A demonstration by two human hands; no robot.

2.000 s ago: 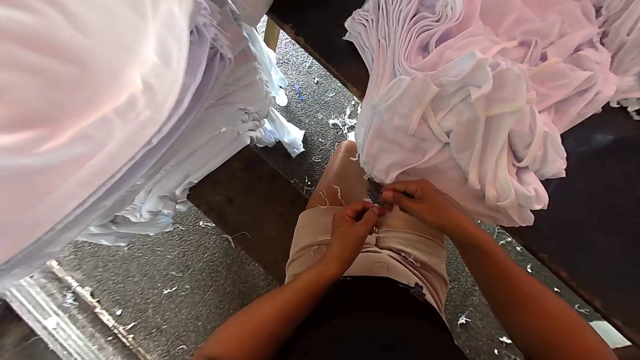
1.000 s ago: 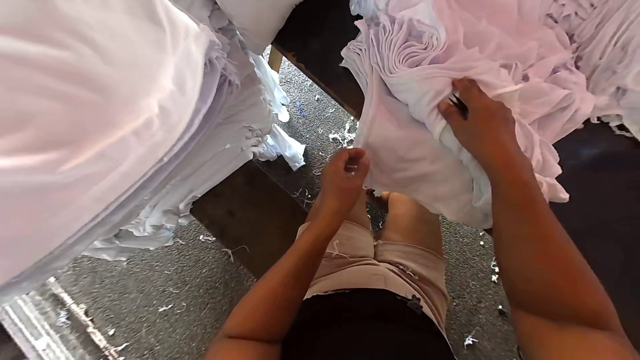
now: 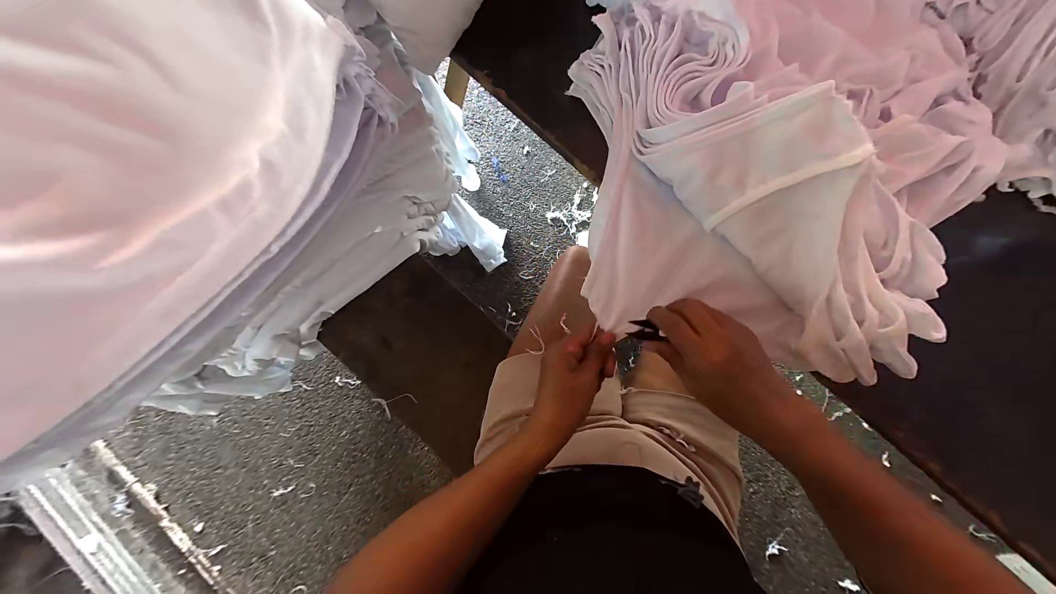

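My left hand (image 3: 575,371) pinches the lower corner of a pale pink-white cloth piece (image 3: 685,256) over my lap. Just to its right, my right hand (image 3: 701,355) grips a small dark cutting tool, probably thread snips (image 3: 645,331), with its pointed tips toward the pinched corner. Whether the tips touch the cloth cannot be told. The cloth hangs from a pile of folded pale fabric pieces (image 3: 891,157), and a folded part with a raised seam lies across it.
A large stack of pale fabric (image 3: 165,181) fills the left side. A dark bench (image 3: 404,355) runs beneath its edge. The dark table (image 3: 982,346) bears the right pile. Thread scraps (image 3: 569,216) litter the grey floor (image 3: 330,478).
My right hand has come down from the pile to beside my left hand, which has also moved lower. A folded part with a seam now lies across the front of the pile.
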